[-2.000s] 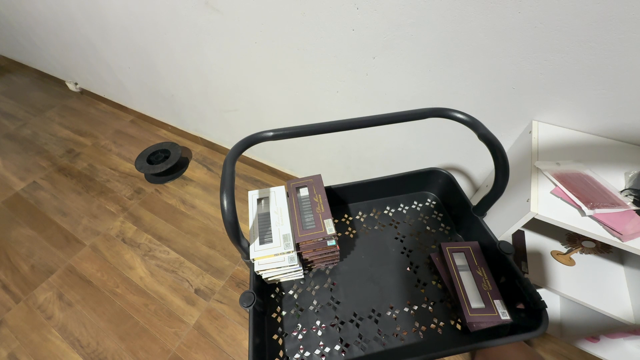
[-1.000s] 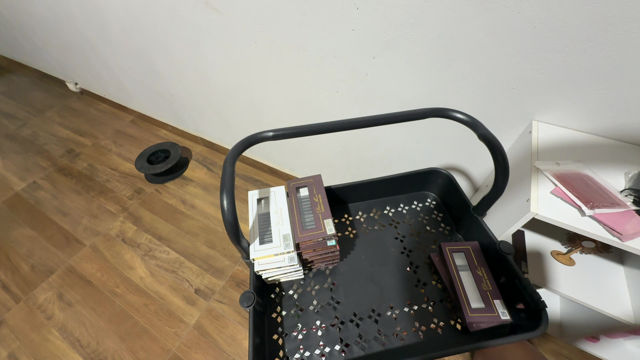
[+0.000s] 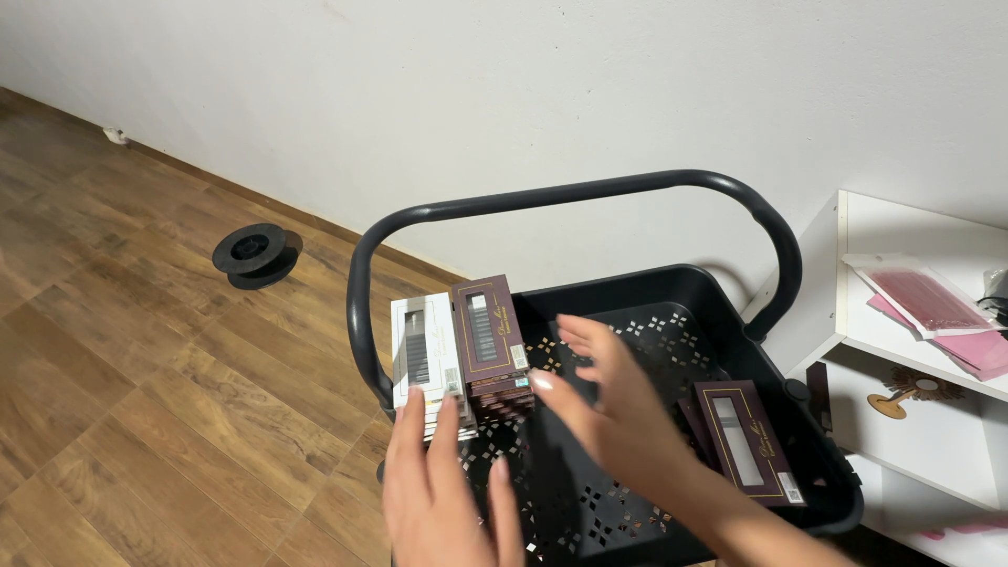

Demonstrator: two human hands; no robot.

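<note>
A black plastic trolley basket [image 3: 630,287] with a tubular handle [image 3: 551,193] holds stacks of flat windowed boxes. At its left side stands a stack of white boxes [image 3: 403,331], beside a stack of maroon boxes [image 3: 504,315]; dark strips show through their windows. My left hand [image 3: 441,496] is at the near end of the white stack, fingers apart; whether the fingertips touch it is unclear. My right hand [image 3: 602,398], thumb and fingers spread, is just right of the maroon stack with nothing in it. More maroon boxes [image 3: 744,441], the top one with a pale window, lie at the basket's right side.
An empty black spool [image 3: 250,248] lies on the wood-look floor [image 3: 157,409] near the wall. At the right, a white shelf unit [image 3: 929,220] carries pink packets [image 3: 929,295] above and a wooden ornament [image 3: 890,405] below.
Both my hands have come into view over the basket, by the white and maroon stacks. The boxes look the same as before.
</note>
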